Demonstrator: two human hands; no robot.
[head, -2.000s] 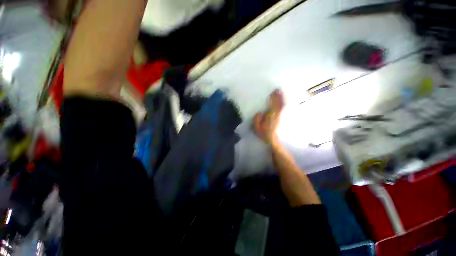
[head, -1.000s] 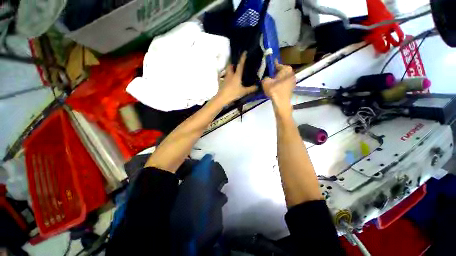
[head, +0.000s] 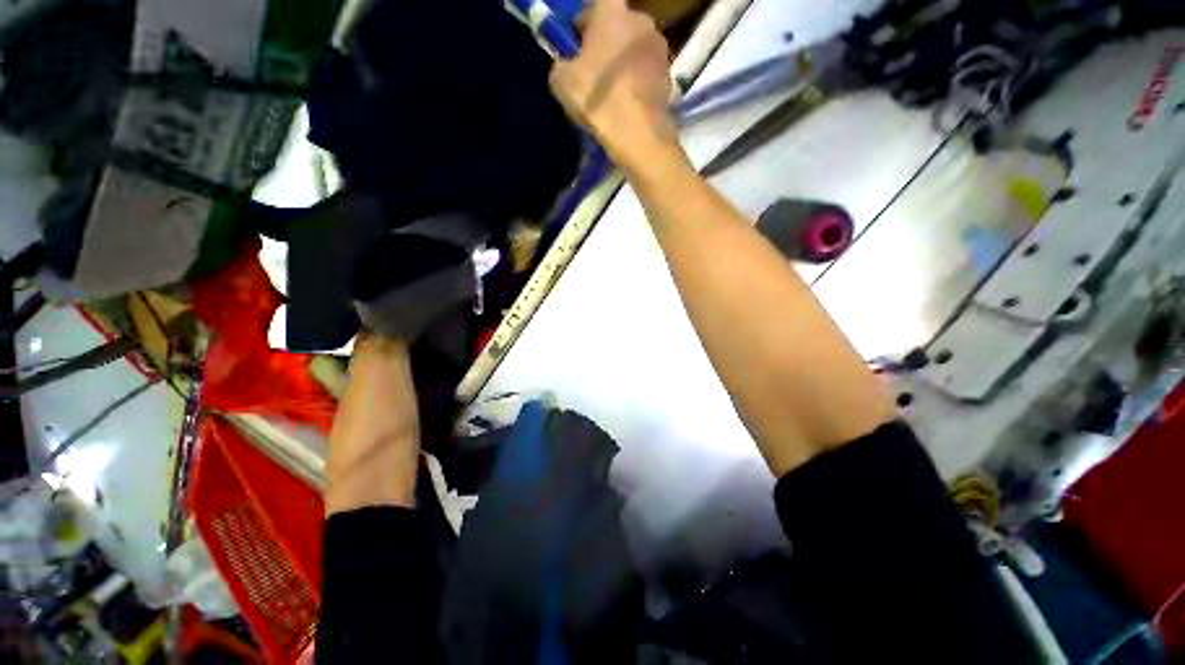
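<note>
My right hand (head: 617, 65) is closed on the rim of a blue plastic basket (head: 552, 20), cut off by the top edge behind the table. My left hand (head: 386, 322) is at dark cloth (head: 435, 130) left of the table's back edge. The cloth covers its fingers and seems gripped and lifted. A dark thread cone with a magenta core (head: 806, 230) lies on the white table (head: 689, 390), right of my right forearm.
The white sewing machine (head: 1027, 312) is at the right. Long scissors (head: 767, 127) lie near the table's back edge. Grey and blue garment pieces (head: 539, 520) are piled in front. A red basket (head: 254, 546) is at lower left.
The hands have moved apart. The left is now down and left in dark cloth, which covers much of the white cloth. The right stays at the blue basket. The view has shifted.
</note>
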